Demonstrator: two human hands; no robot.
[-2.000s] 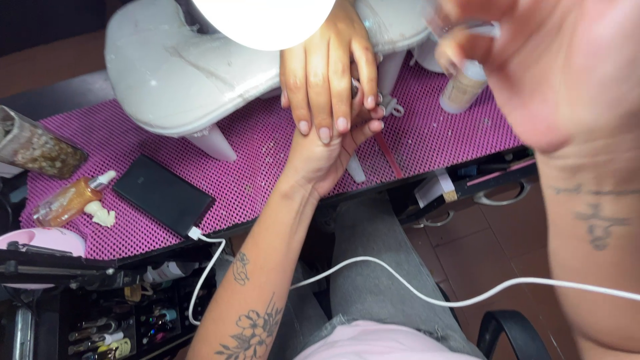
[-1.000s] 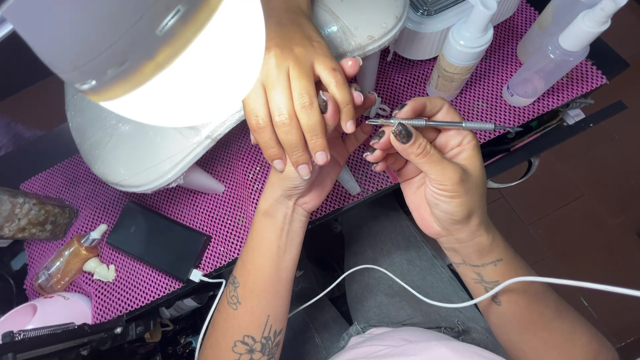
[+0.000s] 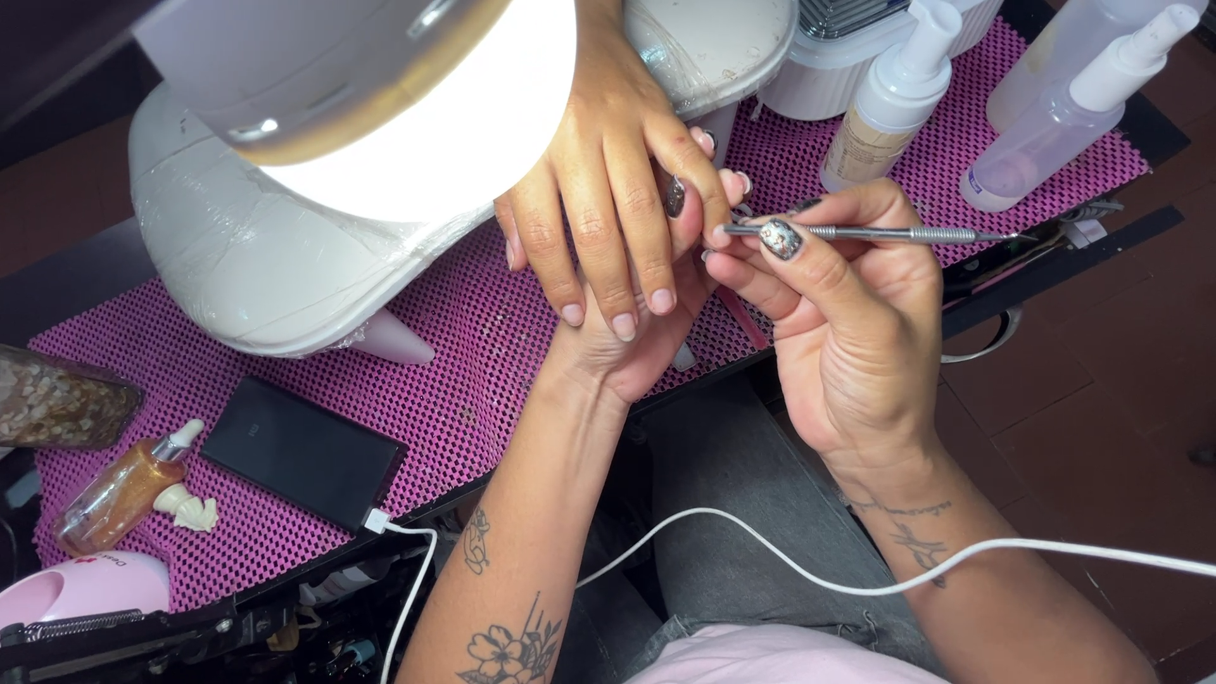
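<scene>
Another person's hand (image 3: 608,204) lies palm down over my left hand (image 3: 646,332), whose thumb and fingers hold one of its fingers from beneath. My right hand (image 3: 845,304) pinches a metal cuticle pusher (image 3: 883,234) between thumb and fingers. The tool's left end touches or nearly touches the tip of that held finger; its thin right end points away. A bright round lamp (image 3: 427,114) hangs over the other person's hand and hides part of it. Behind the hands stands a white, film-wrapped armrest (image 3: 285,256).
On the pink mesh mat (image 3: 456,380) lie a black power bank (image 3: 304,451) with a white cable (image 3: 703,513) and a dropper bottle (image 3: 119,494). A foam pump bottle (image 3: 888,104) and a clear spray bottle (image 3: 1045,133) stand right. A stone-filled jar (image 3: 62,399) is at left.
Two seconds ago my right hand was raised, open and blurred, at the upper right. One second ago it held the metal tool near the other person's fingers, much as now.
</scene>
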